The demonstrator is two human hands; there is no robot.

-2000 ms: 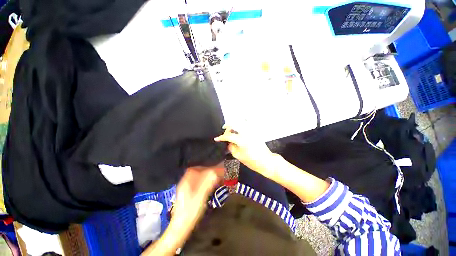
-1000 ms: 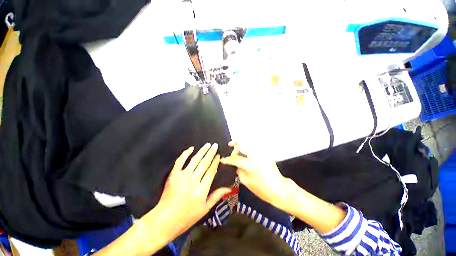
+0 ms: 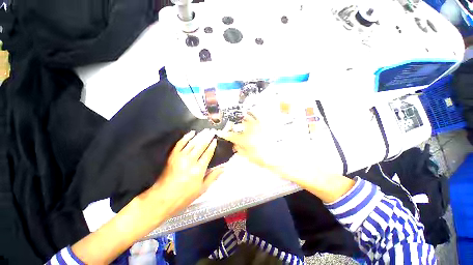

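The black garment [image 3: 124, 140] lies left of the needle area and spreads over the table's left side. Its right edge runs under the presser foot area [image 3: 217, 121] of the white sewing machine [image 3: 321, 46]. My left hand [image 3: 189, 163] lies flat on the cloth just in front of the needle, fingers stretched and close together. My right hand [image 3: 249, 142] is beside it, its fingertips pinching the cloth edge close to the presser foot. The fingertips are partly washed out by glare. A black corner of cloth stands out behind the needle.
Two black straps [image 3: 332, 137] cross the machine bed [image 3: 290, 134] at the right. The control panel [image 3: 415, 75] is at the upper right. A measuring strip [image 3: 207, 211] runs along the front edge. Black pieces [image 3: 415, 171] with white cord hang at the lower right, near blue crates [image 3: 443, 111].
Both hands have moved forward to the needle with the cloth edge. The cloth has advanced behind the needle, and the bed's front edge is uncovered. The view has tilted to show the machine's top.
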